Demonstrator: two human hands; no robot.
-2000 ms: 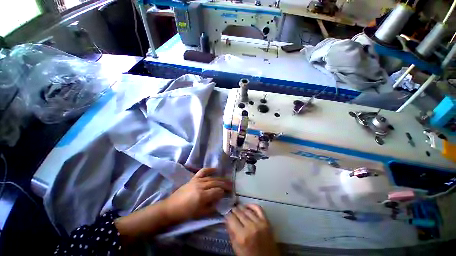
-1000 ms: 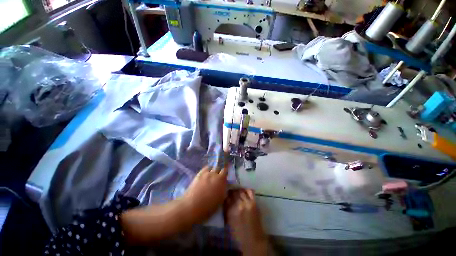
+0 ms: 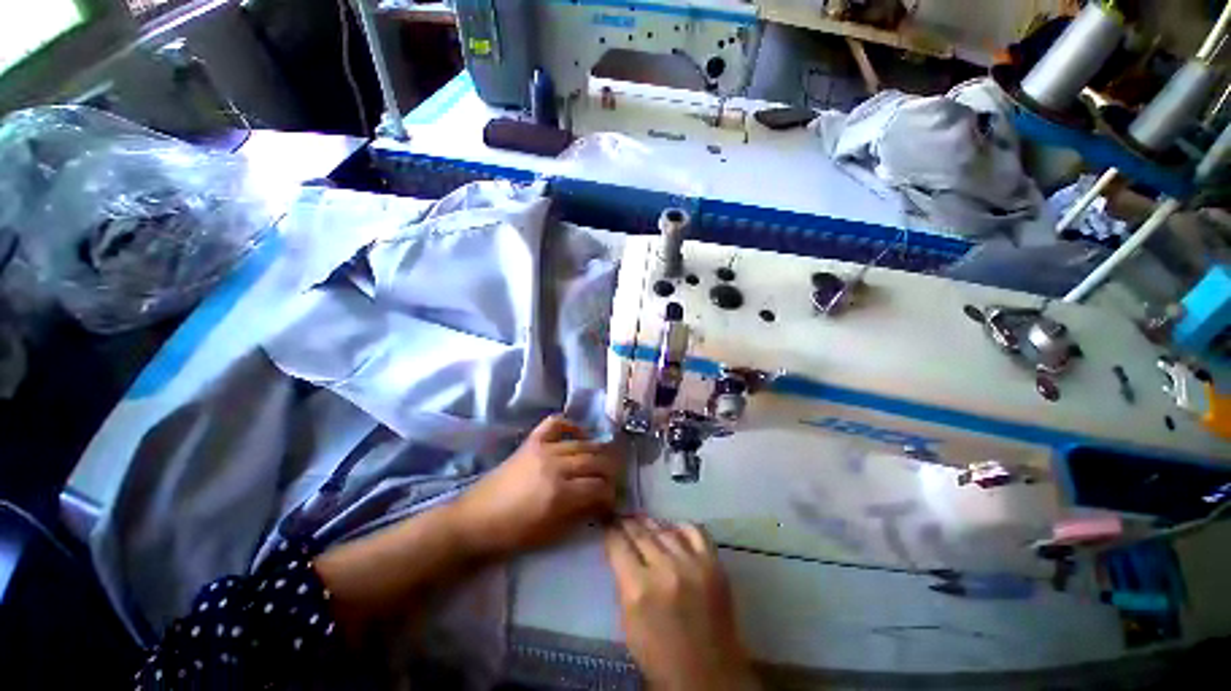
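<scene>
A pale grey-blue garment piece (image 3: 446, 311) lies in folds left of the machine head and reaches the needle area. The white lockstitch machine (image 3: 864, 392) has a blue stripe and lettering. My left hand (image 3: 547, 489) presses on the cloth just below the needle area, fingers curled over its edge. My right hand (image 3: 671, 594) is just in front of it, fingertips at the cloth edge near my left fingers. What the right fingers pinch is too small to tell. The needle and presser foot are hidden behind the metal parts of the head.
Clear plastic bags (image 3: 128, 236) are at the left. A second machine (image 3: 621, 54) and heaped grey cloth (image 3: 932, 155) stand behind. Thread cones (image 3: 1073, 57) are at the upper right. A pink block (image 3: 1084, 529) and a slim blue tool (image 3: 986, 585) lie at the right.
Both hands have moved up towards the needle area from two seconds ago. The cloth near them lies flatter, and the whitish edge that stuck out between the fingers no longer shows.
</scene>
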